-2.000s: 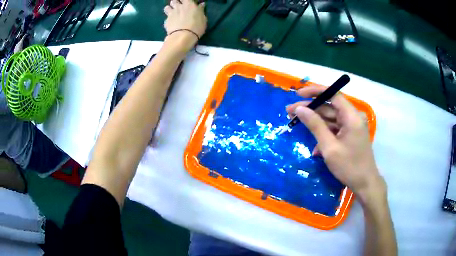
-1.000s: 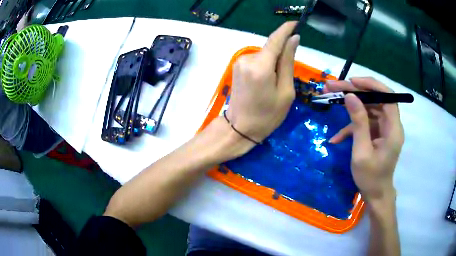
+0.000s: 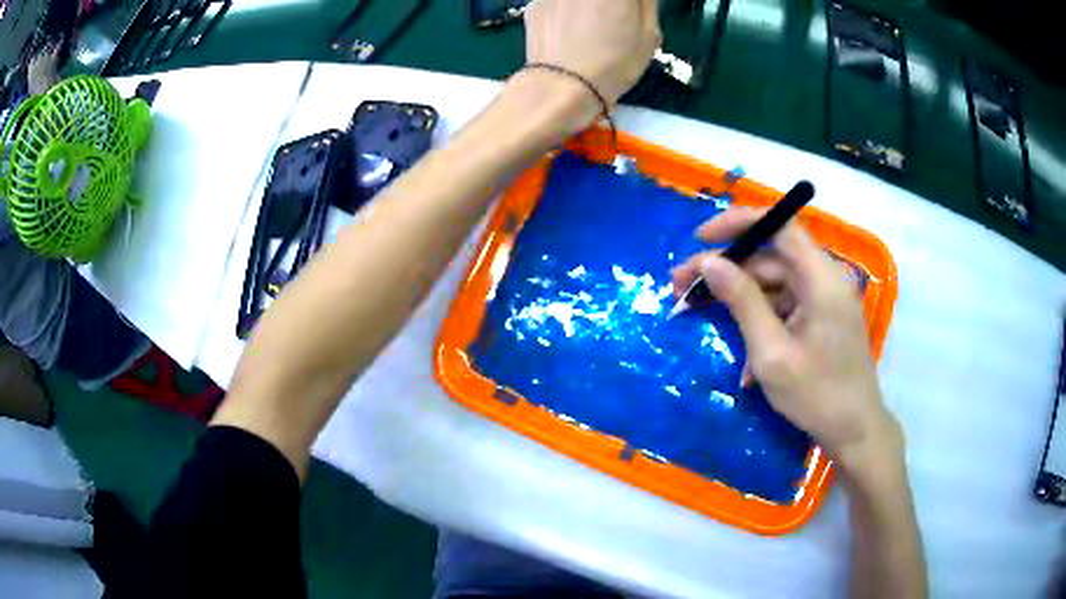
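Observation:
My right hand [image 3: 798, 328] holds black tweezers [image 3: 766, 226] like a pen, their pale tips over the shiny blue sheet [image 3: 620, 386]. The sheet lies in the orange tray [image 3: 547, 439] and carries pale flecks or glare. My left hand [image 3: 594, 41] is reached out past the tray's far edge, over the green surface, at the top of the picture. Its fingers are partly cut off, and a dark frame [image 3: 690, 59] shows beside it. I cannot tell whether the left hand grips it.
Black phone frames [image 3: 292, 205] lie on the white sheet [image 3: 175, 211] left of the tray, partly behind my left forearm. More frames [image 3: 867, 88] lie on the green surface beyond. A green fan [image 3: 73, 170] stands far left. Another frame is at the right edge.
A second ago my left hand held a frame over the tray with the tweezers at its end. Now the left hand is at the green surface, and the tweezers point down over the blue sheet.

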